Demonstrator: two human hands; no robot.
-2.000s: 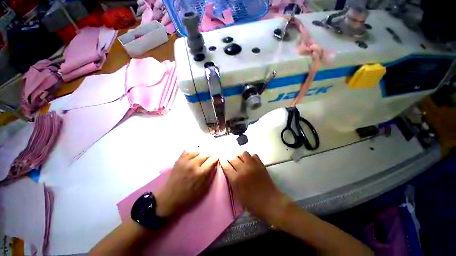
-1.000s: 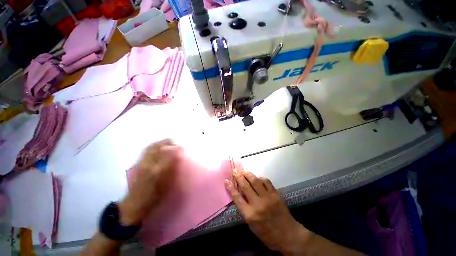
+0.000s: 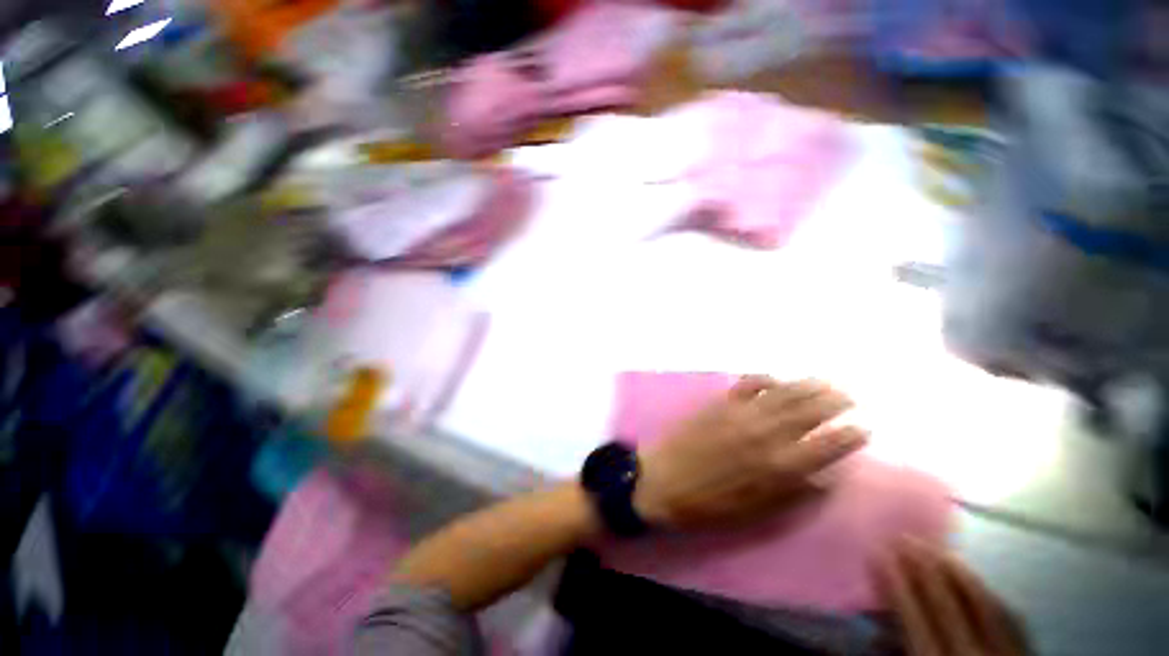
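A pink fabric panel (image 3: 667, 557) lies flat on the white table (image 3: 615, 295) near its front edge. My left hand (image 3: 756, 449), with a dark watch on the wrist, lies flat on the panel with fingers spread, pointing right. My right hand (image 3: 949, 602) is blurred and cut off by the bottom edge; its fingers rest on the panel's right end. Whether its fingers grip the fabric cannot be told. The sewing machine (image 3: 1077, 218) is a blurred pale shape with a blue stripe at the right.
Blurred pink fabric bundles lie at the back (image 3: 769, 167) and left (image 3: 397, 333) of the table. More pink fabric (image 3: 321, 564) hangs in a pile below the table's left edge. A blue basket (image 3: 936, 39) stands behind.
The view has swung left, and the machine now sits at the right rim. My left hand now lies flat on the panel. The pile below the table has come into view.
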